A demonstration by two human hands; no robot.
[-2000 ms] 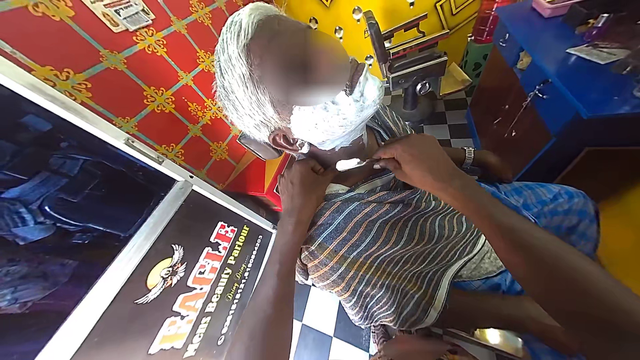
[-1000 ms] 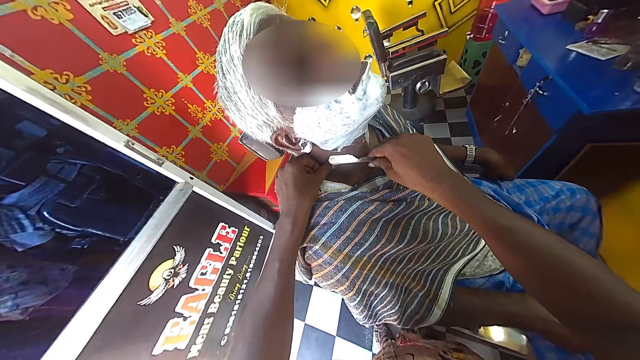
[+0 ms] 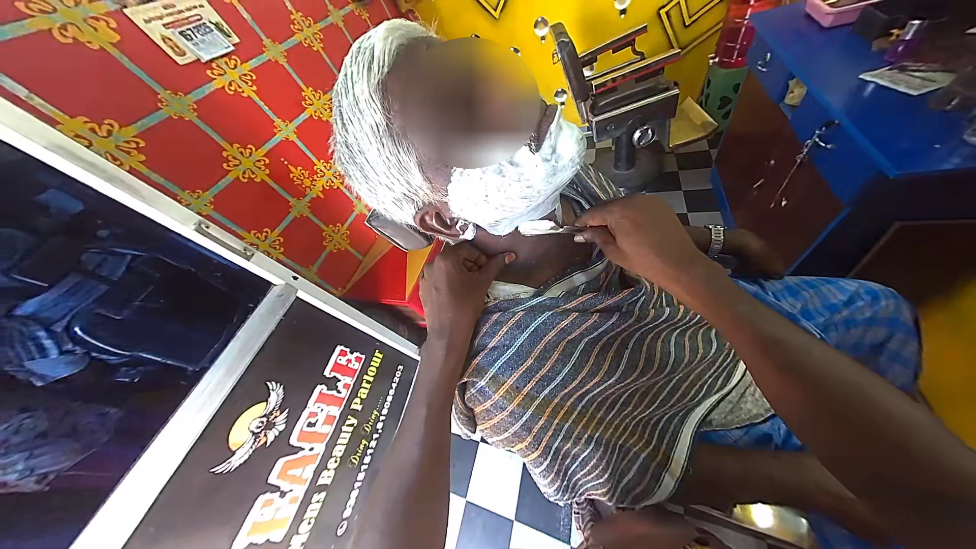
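A seated person with white hair has thick white shaving lather [image 3: 515,187] over the cheek and jaw. My right hand [image 3: 637,236] grips the handle of a razor [image 3: 545,228], whose lather-covered end lies at the neck just under the jaw. Against the side of the neck below the ear rests my left hand [image 3: 461,278], fingers curled, thumb on the skin; no tool shows in it. A striped cloth [image 3: 595,374] drapes the person's shoulders and chest. The razor's blade edge is hidden by lather.
Behind the person stands a barber's chair [image 3: 629,99]. A blue cabinet [image 3: 854,91] with small items on top is at the upper right. A framed glass door [image 3: 282,305] bearing writing runs along the left, beside a red patterned wall [image 3: 259,114]. The person's watch-wearing arm lies beyond my right hand.
The razor was at the lower neck, close to my left hand's fingers; it now lies higher, nearer the jaw. My left thumb is now extended on the neck.
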